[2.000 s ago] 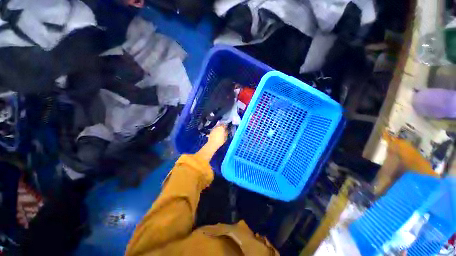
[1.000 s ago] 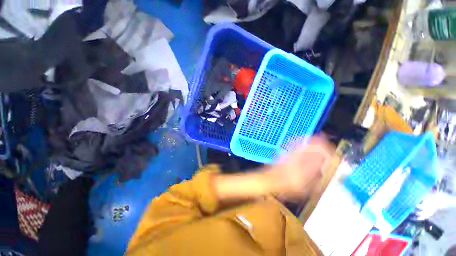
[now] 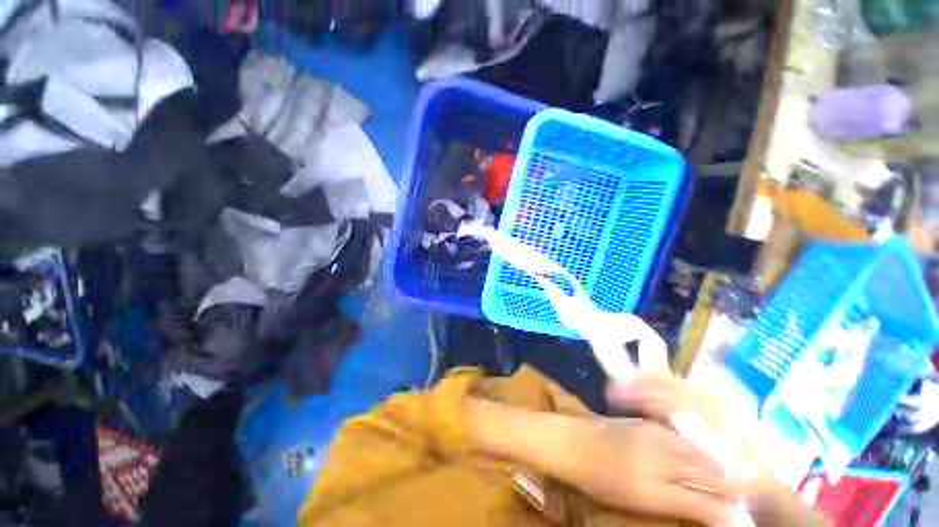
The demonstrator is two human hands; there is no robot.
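A white fabric strip (image 3: 561,293) runs from over the dark blue crate (image 3: 407,206), across the light blue plastic basket (image 3: 674,196), to my hands at the lower right. The light blue basket sits tilted on the crate's right part and shows no contents. My left hand (image 3: 659,448), in a mustard sleeve, is closed round the strip's near end. My right hand (image 3: 767,473) appears blurred beside it, overlapping it; its grip cannot be made out. Small white and dark pieces (image 3: 443,216) and a red thing (image 3: 498,177) lie in the crate.
Grey, black and white cut panels (image 3: 278,247) lie heaped at the left on the blue floor (image 3: 309,401). At the right, a table edge (image 3: 764,124) carries a purple object (image 3: 861,111). Another blue basket (image 3: 783,319) holds white pieces, above a red basket (image 3: 860,499).
My left hand has gone from inside the crate to the lower right. The white strip now stretches across the light blue basket from my hands. My right hand has come into view.
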